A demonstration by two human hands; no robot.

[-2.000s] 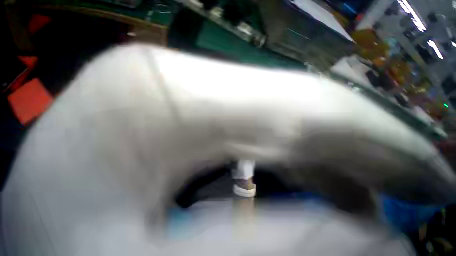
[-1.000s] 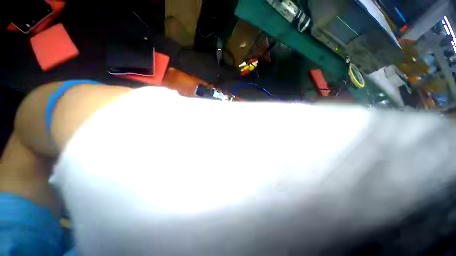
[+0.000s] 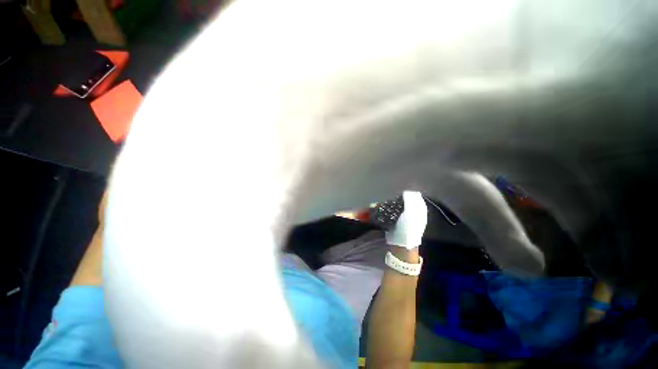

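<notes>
My left hand (image 3: 216, 166), in a white glove, is very close to the camera. It is blurred and fills the upper middle of the view, with its fingers bending to the right. Whether it holds anything cannot be seen. My right hand (image 3: 411, 222), white-gloved with a pale band at the wrist, is small and lower right of centre. It is closed on the end of a black remote control (image 3: 388, 210) with many small buttons, above my lap. The left hand hides most of the bench.
At the upper left, a black set-top box (image 3: 92, 76) lies on an orange-red pad on the black bench (image 3: 43, 128). Another orange-red foam pad (image 3: 118, 110) is beside it. A bright blue object (image 3: 537, 310) and part of a person's arm (image 3: 600, 295) are at the lower right.
The view has shifted. The left hand still covers much of it but now arches over the lower middle. The right hand with the remote control has come into sight; the fixture area is now hidden.
</notes>
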